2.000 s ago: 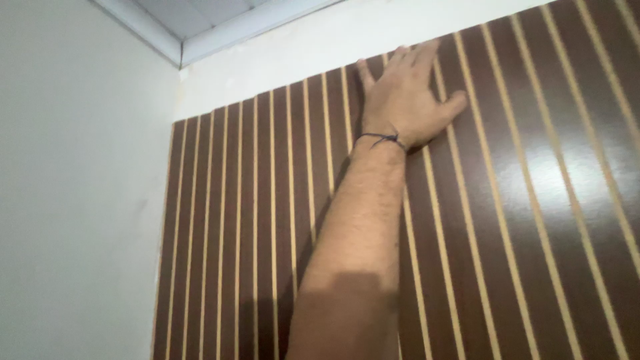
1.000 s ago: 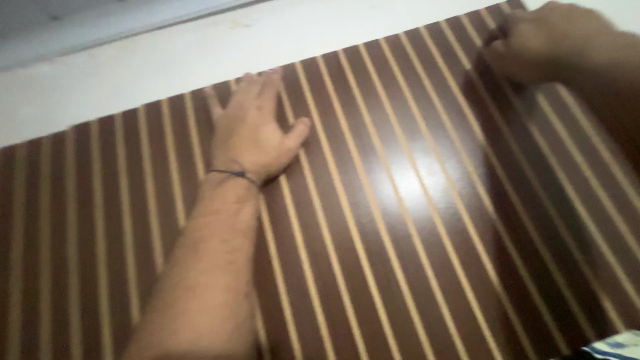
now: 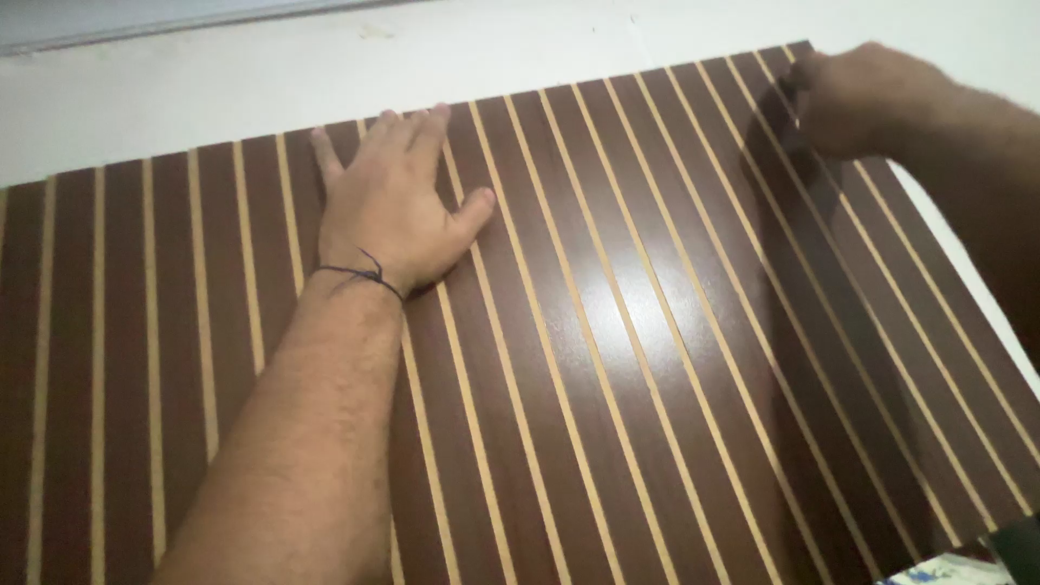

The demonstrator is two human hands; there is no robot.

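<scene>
A dark brown panel with light tan stripes [image 3: 520, 390] stands against the white wall. My left hand [image 3: 398, 195] lies flat on its face near the top edge, fingers spread and fingertips at that edge; a thin dark cord is tied round the wrist. My right hand [image 3: 861, 101] is at the panel's upper right corner with its fingers curled. Whether those fingers grip the edge or a small thing is hidden by blur and shadow.
The white wall [image 3: 504, 41] shows above the panel and along its right side. A grey ceiling edge [image 3: 162, 16] crosses the upper left. At the lower right, a patterned cloth-like thing [image 3: 951, 569] shows below the panel.
The view has swung right along the panel. My right hand, out of view two seconds ago, is now at the upper right corner. My left hand stays flat near the top edge.
</scene>
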